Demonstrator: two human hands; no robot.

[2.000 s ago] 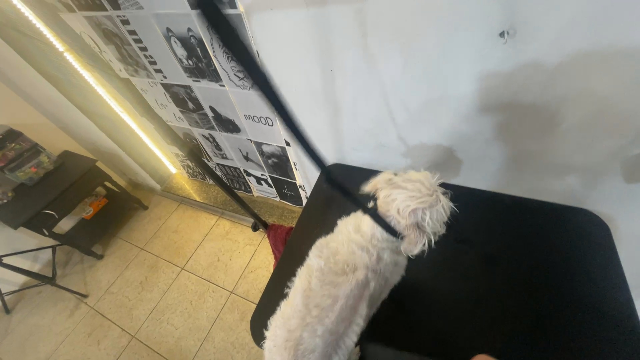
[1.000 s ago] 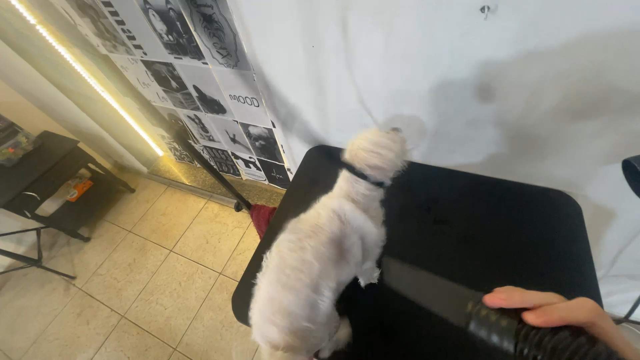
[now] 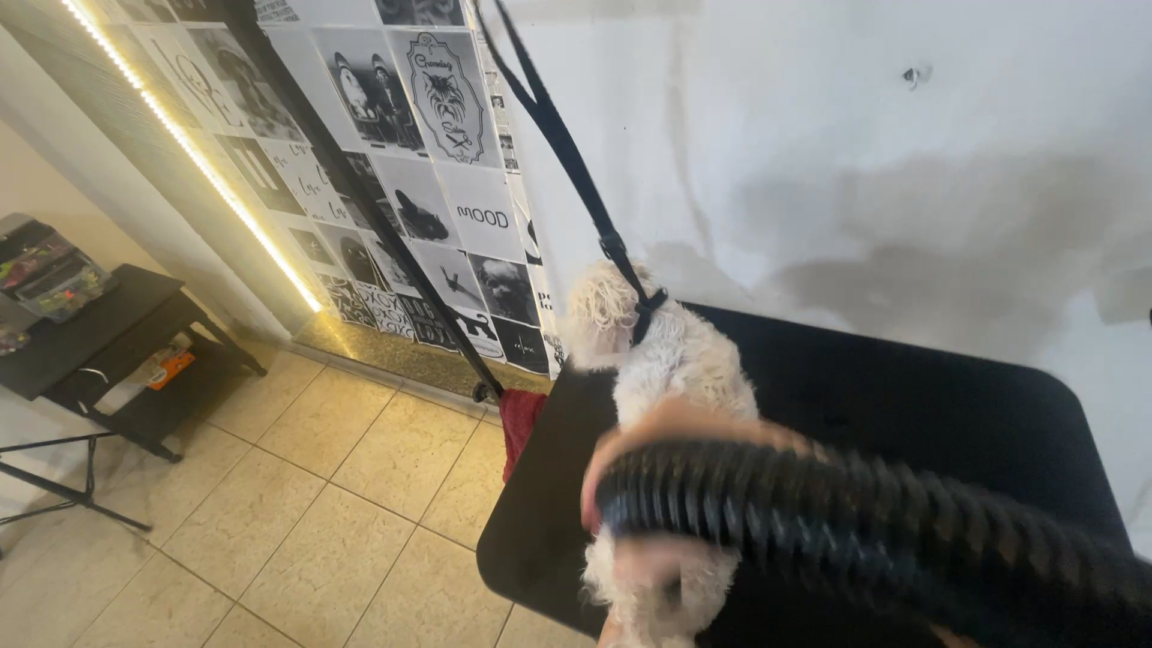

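Observation:
A curly white dog [image 3: 688,369] is on the black grooming table [image 3: 864,387], its head toward the wall. A black strap [image 3: 576,171] with a buckle runs down to its neck. My right hand [image 3: 684,423], blurred, is wrapped around the end of a black ribbed hose [image 3: 774,504] over the dog's back; the hose hides part of the hand and the dog. Lower down, my left hand [image 3: 643,558] is at the dog's hindquarters, largely hidden, its fingers unclear.
A dark pole [image 3: 405,261] slants down beside the table, near a red cloth [image 3: 519,423]. On the left, a small black side table [image 3: 108,315] holds plastic containers [image 3: 63,279]. Behind are a white wall [image 3: 810,117], printed sheets [image 3: 450,207] and a lit light strip [image 3: 193,153].
The hose, held in my right hand at the table's right side a second ago, is now over the dog's back. The dog's head has turned left. My left hand has come into view.

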